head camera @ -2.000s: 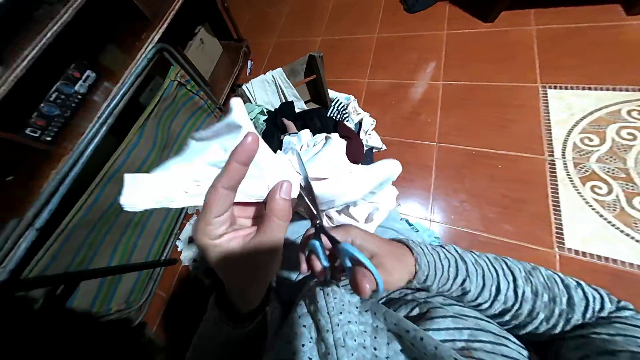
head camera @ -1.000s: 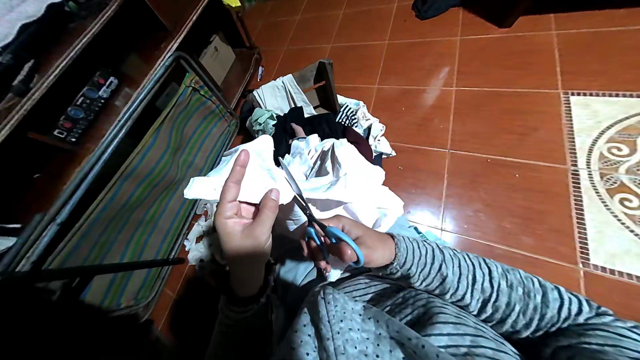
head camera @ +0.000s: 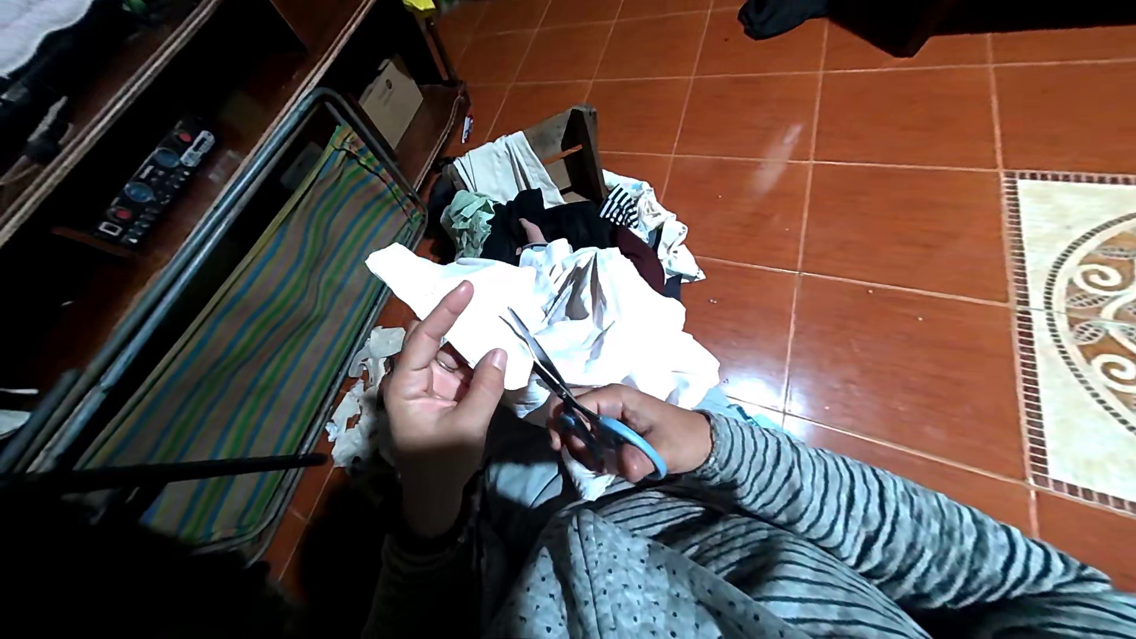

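Note:
My right hand (head camera: 635, 430) grips a pair of scissors (head camera: 555, 377) by their blue handles. The slim blades point up and to the left, over a white cloth (head camera: 612, 328) heaped in front of my lap. My left hand (head camera: 439, 382) is at the cloth's left part, palm up, with the index finger raised and the thumb out. Its other fingers are curled and partly hidden by the cloth, so whether they pinch it is not clear. A flap of the cloth reaches out to the left beyond the index fingertip.
A clothes pile (head camera: 568, 213) lies beyond the cloth, by a wooden box-like piece (head camera: 581, 151). At left are a metal-framed striped fabric panel (head camera: 266, 319) and a shelf unit holding an audio controller (head camera: 155, 182). White scraps (head camera: 355, 413) lie on the tiled floor (head camera: 896, 355).
The white cloth's left flap hung farther left and higher two seconds ago; it now lies lower, nearer the pile. The scissors remain in my right hand throughout.

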